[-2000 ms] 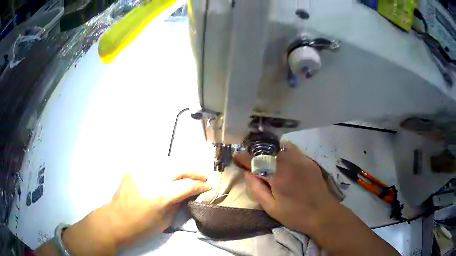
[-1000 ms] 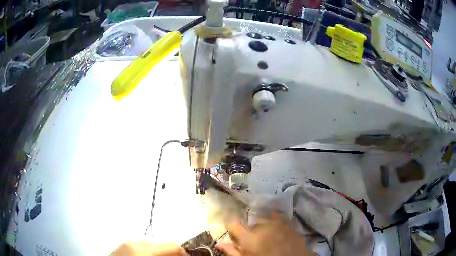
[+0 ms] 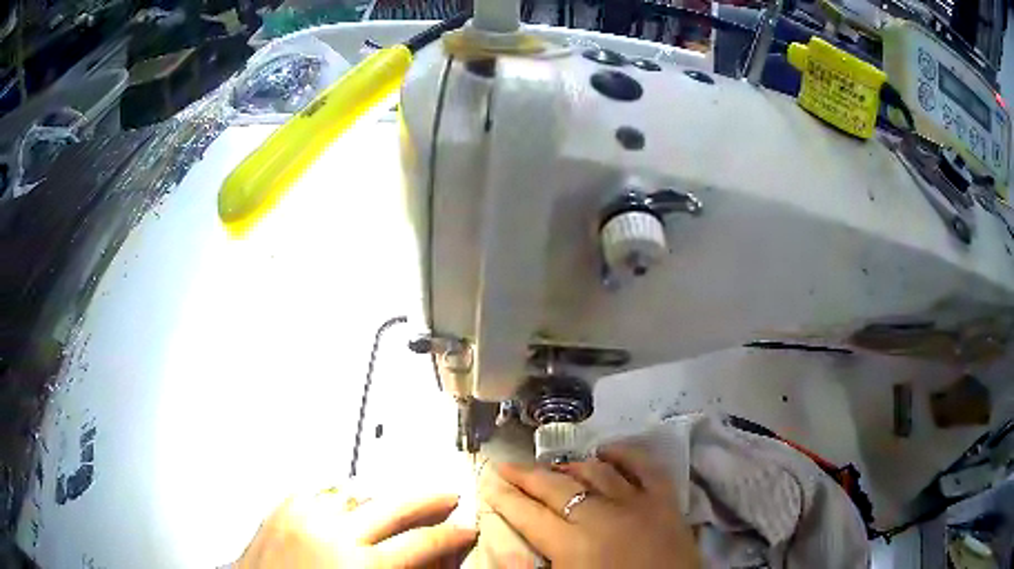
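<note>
Beige cloth (image 3: 747, 478) lies on the machine bed below and right of the presser foot (image 3: 476, 428), its bunched part to the right. My right hand (image 3: 595, 511), with a ring, lies flat on the cloth just in front of the foot, fingers spread. My left hand (image 3: 361, 536) is left of it at the bottom edge, brightly lit and partly cut off, its fingertips at the cloth's left edge. Whether it pinches the cloth is not clear. The dark brown strip is not visible.
The white sewing machine head (image 3: 712, 256) stands above and right of my hands. A bright yellow lamp (image 3: 317, 133) is at its left. The snips (image 3: 851, 489) are partly covered by cloth at right. A control panel (image 3: 954, 98) is at the top right.
Two seconds ago the brown strip showed between my hands and the snips lay uncovered. Now bunched cloth lies to the right, partly over the snips, and my right hand is flat near the foot.
</note>
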